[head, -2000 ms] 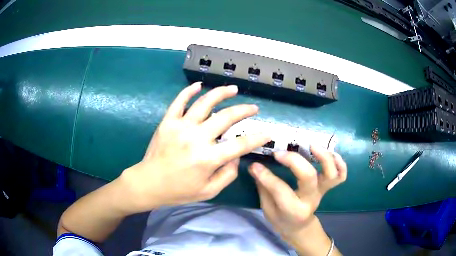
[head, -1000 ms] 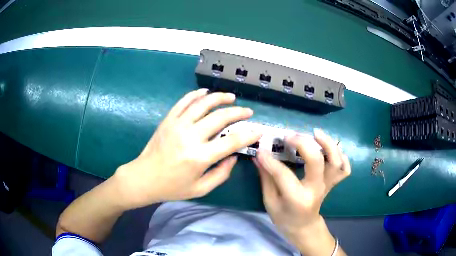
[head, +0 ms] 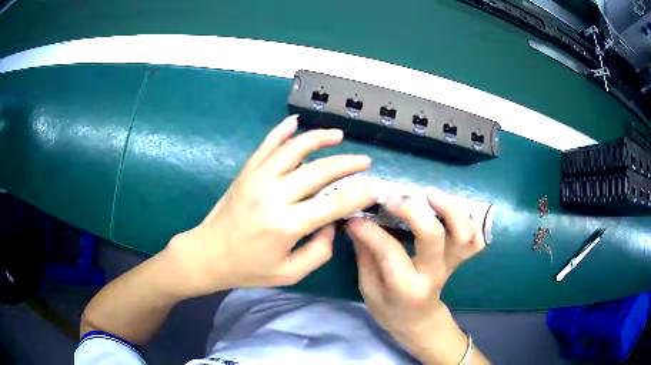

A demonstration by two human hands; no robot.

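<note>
A pale, glare-lit power strip housing (head: 472, 209) lies across the green mat in front of me. My left hand (head: 268, 214) covers its left part, index finger along the top and thumb at the near edge, other fingers spread. My right hand (head: 410, 256) grips its middle, thumb at the near side and fingers bent over the top. A dark opening shows between the hands; whether a small part is between my right fingertips is hidden. A second, darker housing (head: 389, 114) with a row of openings lies just beyond, untouched.
Small copper-coloured parts (head: 542, 239) lie scattered at right, beside a slim white tool with a dark tip (head: 579, 255). Black stacked housings (head: 603, 178) stand at far right. A white stripe (head: 214, 48) crosses beyond the mat. A blue stool (head: 599, 324) is below right.
My right hand has shifted left along the worked housing, uncovering its right end. My left hand stays on the left part. The surroundings have drifted slightly right in the picture.
</note>
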